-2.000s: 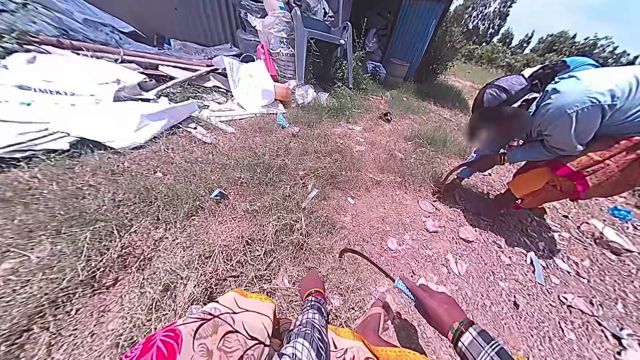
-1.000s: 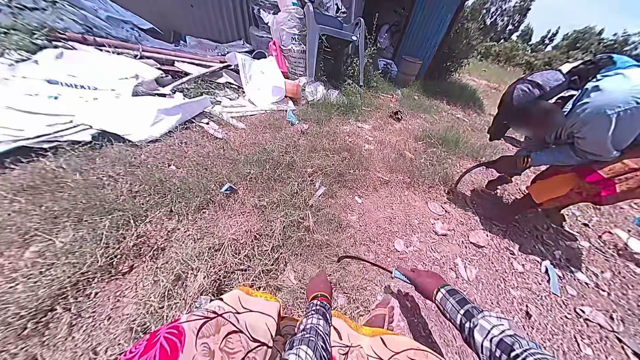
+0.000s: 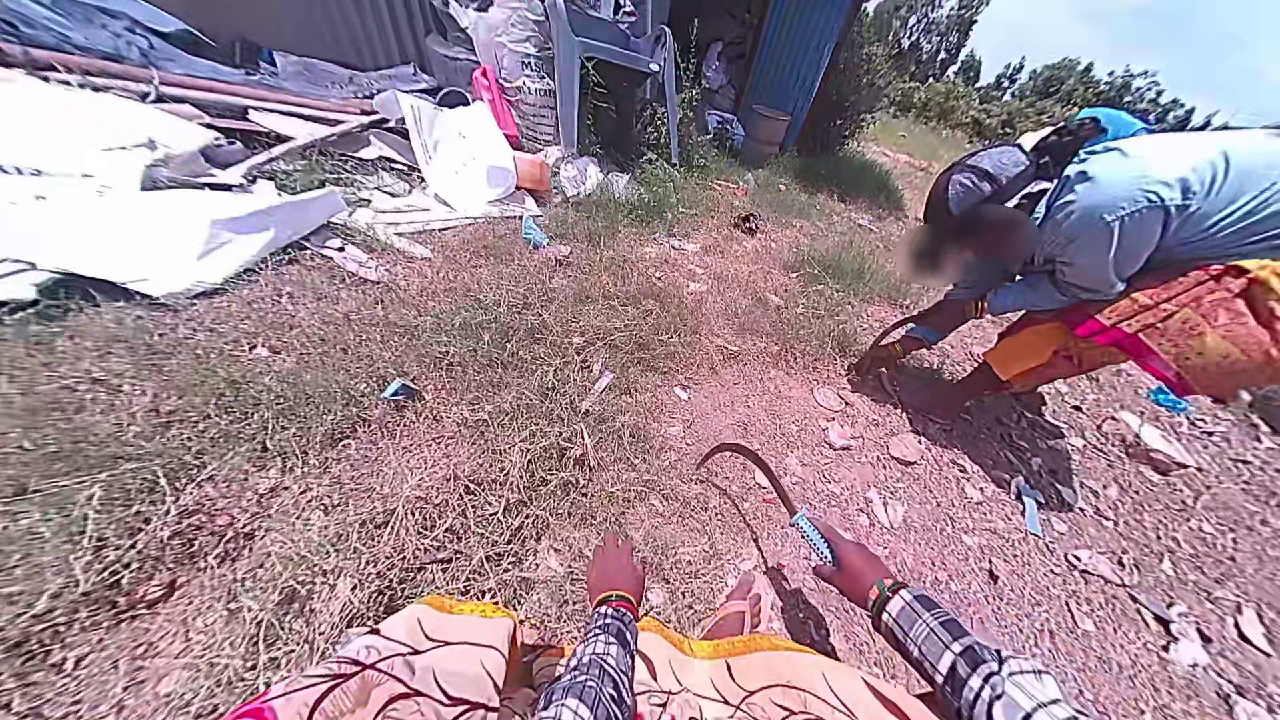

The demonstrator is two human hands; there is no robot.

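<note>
My right hand [image 3: 850, 568] is closed round the blue-and-white patterned handle of a sickle [image 3: 765, 470]. Its dark curved blade points up and to the left, above the bare soil, and casts a thin shadow. My left hand [image 3: 614, 570] is low in the middle, over the edge of the dry grass [image 3: 480, 480], its back toward the camera; whether its fingers hold any grass cannot be made out. Patterned cloth with a yellow border [image 3: 730, 648] covers my legs, and one sandalled foot [image 3: 735, 612] shows between my hands.
At the right a co-worker [image 3: 1120, 220] bends low with a curved tool [image 3: 890, 330] at the ground. White sheets [image 3: 170, 230], poles [image 3: 180, 85], a filled sack [image 3: 525, 75] and a plastic chair [image 3: 615, 50] lie or stand before a metal shed. Stones and litter [image 3: 1030, 507] dot the soil.
The sickle in my right hand now points more steeply upward than a second ago. The co-worker's hand has moved down to the ground.
</note>
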